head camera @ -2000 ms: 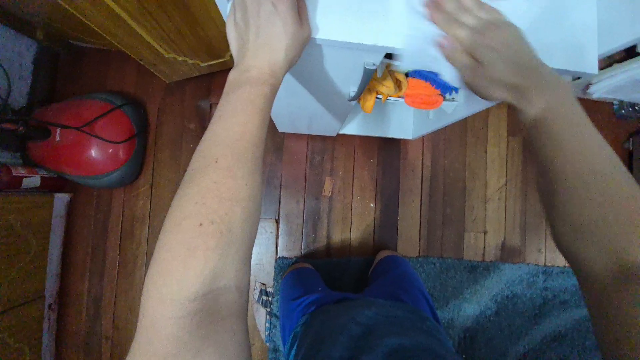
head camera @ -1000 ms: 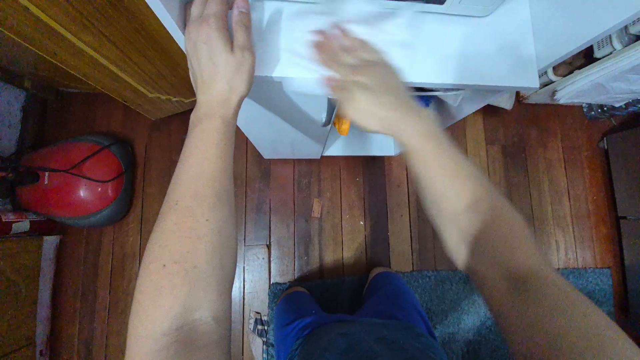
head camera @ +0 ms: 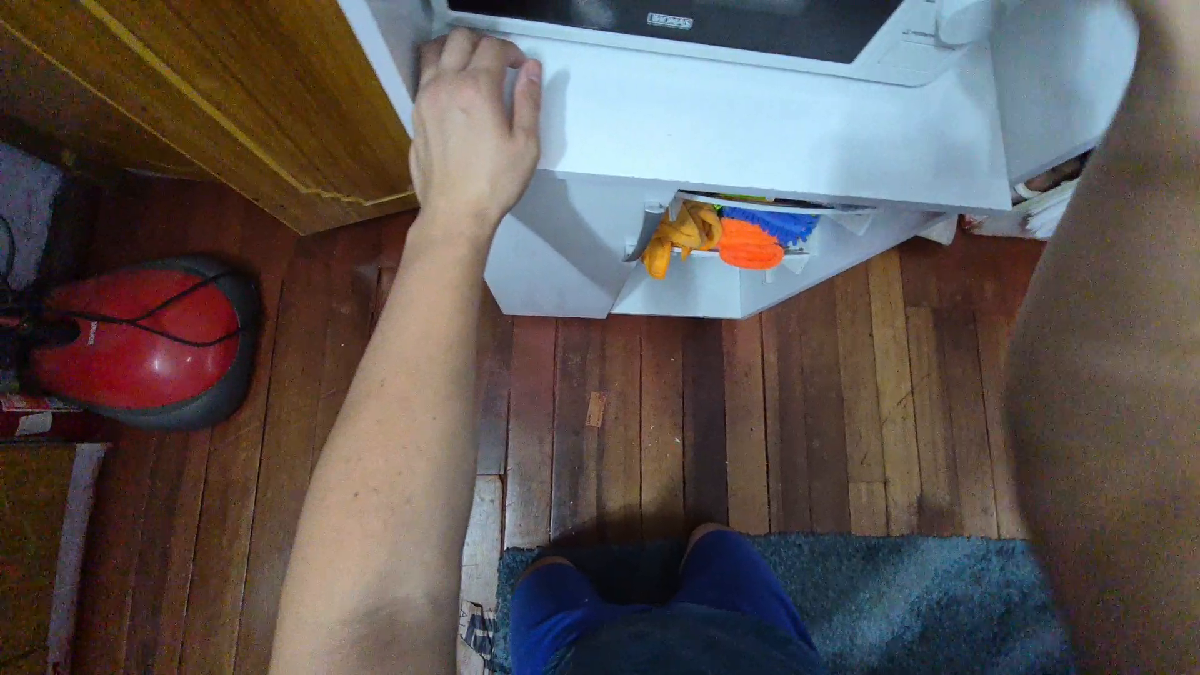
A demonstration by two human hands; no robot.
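My left hand rests on the left end of a white shelf, fingers slightly apart and holding nothing visible. Just behind it stands a microwave oven with a dark front and a knob at its right. My right hand is out of view; only the right arm shows, raised along the right edge. Below the shelf, an opened compartment or door rack holds a yellow-orange cloth or glove, an orange brush-like item and a blue fringed item.
A wooden door stands to the left of the shelf. On the wooden floor at the far left sits a red vacuum cleaner with a black cord. A blue-grey rug lies by my legs. Items fill a white rack at the right.
My right hand, moving over the shelf with a white cloth or paper in the earlier frames, has left the view. My left hand stays at the shelf's left end. The microwave front now shows.
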